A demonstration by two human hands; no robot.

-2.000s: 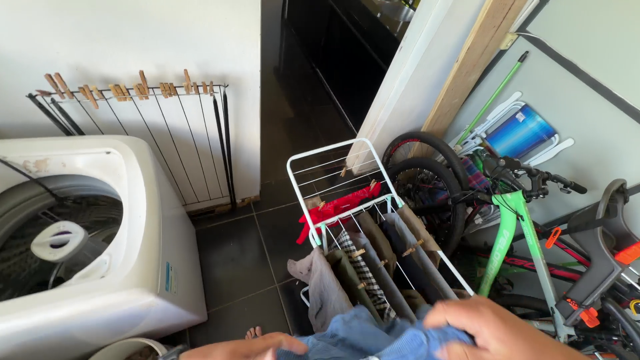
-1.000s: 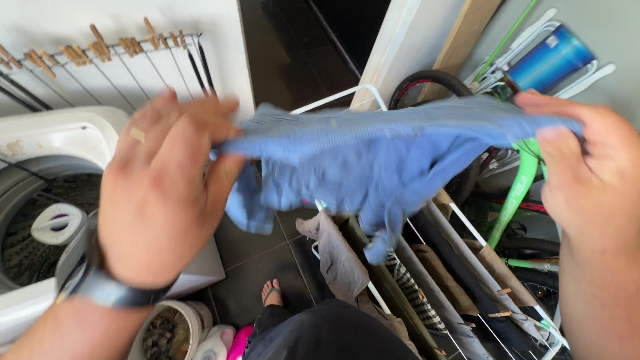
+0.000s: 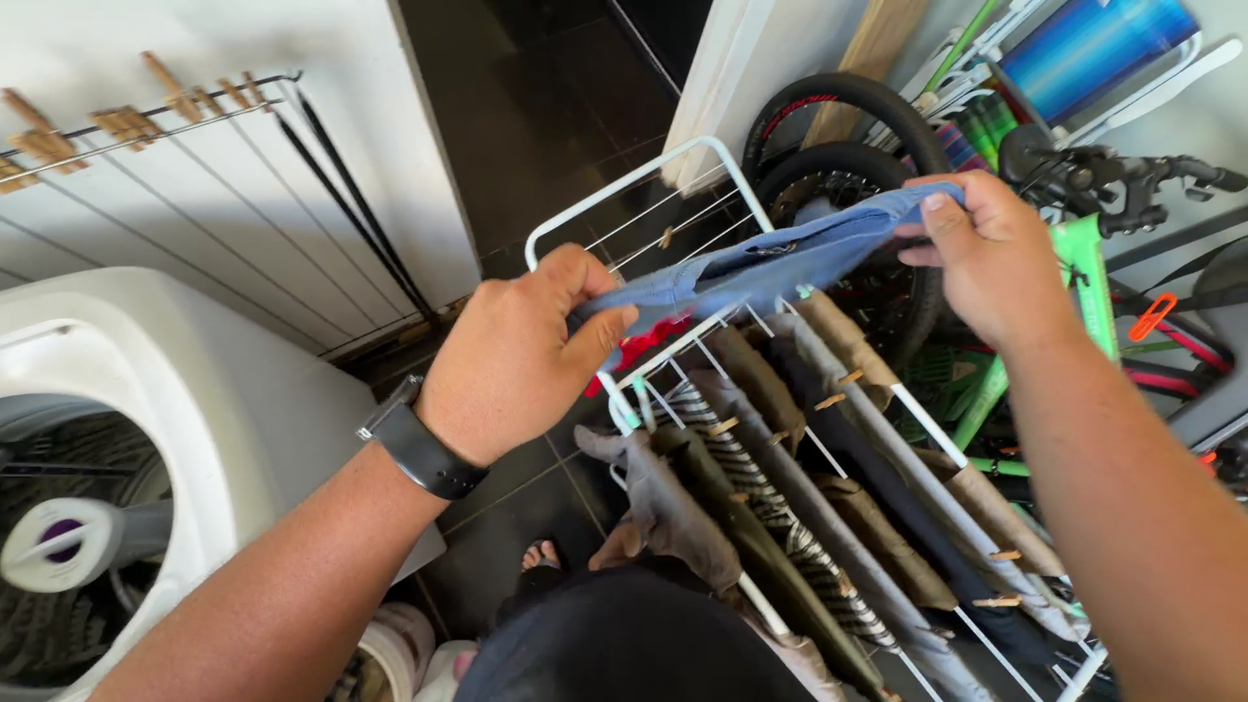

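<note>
A blue cloth garment (image 3: 770, 255) is stretched between my two hands above the far part of a white wire drying rack (image 3: 639, 200). My left hand (image 3: 531, 346), with a black watch on its wrist, pinches one end of it between thumb and fingers. At the other end, higher up, my right hand (image 3: 985, 249) grips the cloth near the bicycle. Below hang several garments, among them a black-and-white striped one (image 3: 746, 468) and an olive one (image 3: 717, 507), with wooden clothespins (image 3: 723, 426) on the rack. A red cloth (image 3: 648, 341) shows partly behind the blue garment.
An open top-loading washing machine (image 3: 224, 409) stands at left. Behind it, a wire rack (image 3: 224, 112) holding wooden clothespins leans on the wall. A green bicycle (image 3: 1082, 283) is close at right. A bucket (image 3: 400, 639) sits at the bottom, beside my foot (image 3: 539, 556).
The blue garment was bunched low between my hands two seconds ago, then was held up and spread. Now it is lower over the rack, pulled taut at a slant.
</note>
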